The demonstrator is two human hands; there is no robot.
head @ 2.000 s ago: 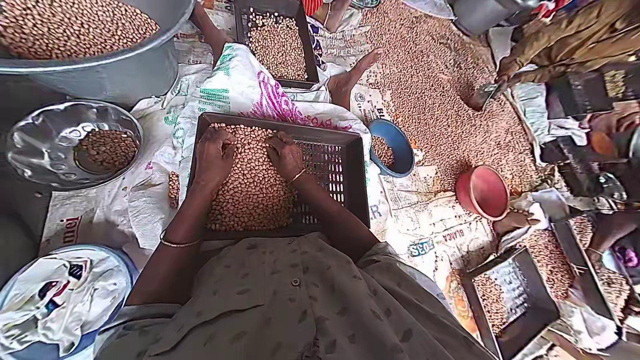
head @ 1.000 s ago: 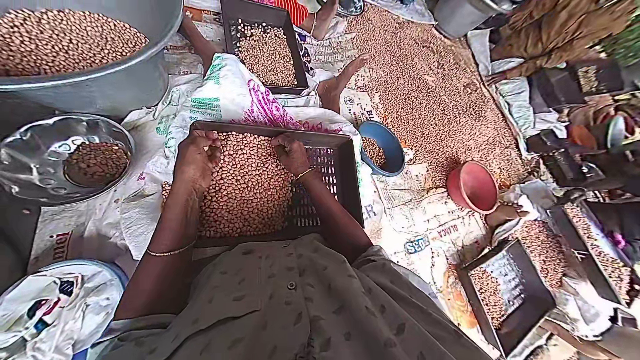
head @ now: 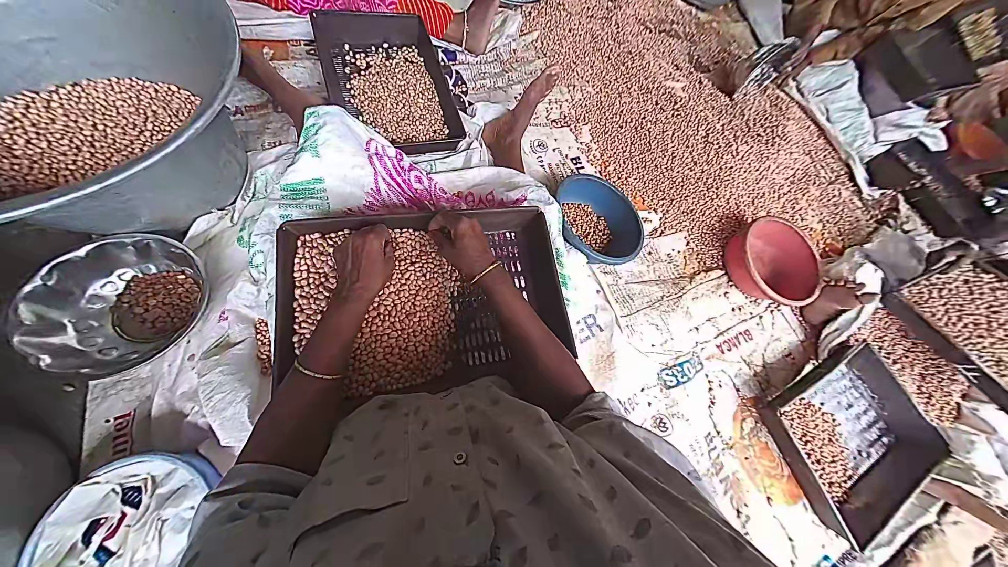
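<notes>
A dark slotted plastic tray (head: 551, 276) rests in front of my body, over white woven sacks. Peanut kernels (head: 405, 339) cover its left and middle parts, while slots show at its right. My left hand (head: 366, 256) is on the kernels near the tray's far side, its fingers curled; whether something is between them cannot be told. My right hand (head: 459, 240) is close to the far rim, right of the left hand, with its fingertips bent together and their contents hidden.
A large metal tub (head: 173, 173) of kernels and a steel bowl (head: 55, 315) stand left. A blue bowl (head: 622, 228) and a red bowl (head: 776, 260) are right, beside a wide heap of kernels (head: 654, 134). Other people's bare feet (head: 512, 130) and trays lie around.
Both hands remain over the tray. My left hand has moved a little toward the right, nearer my right hand.
</notes>
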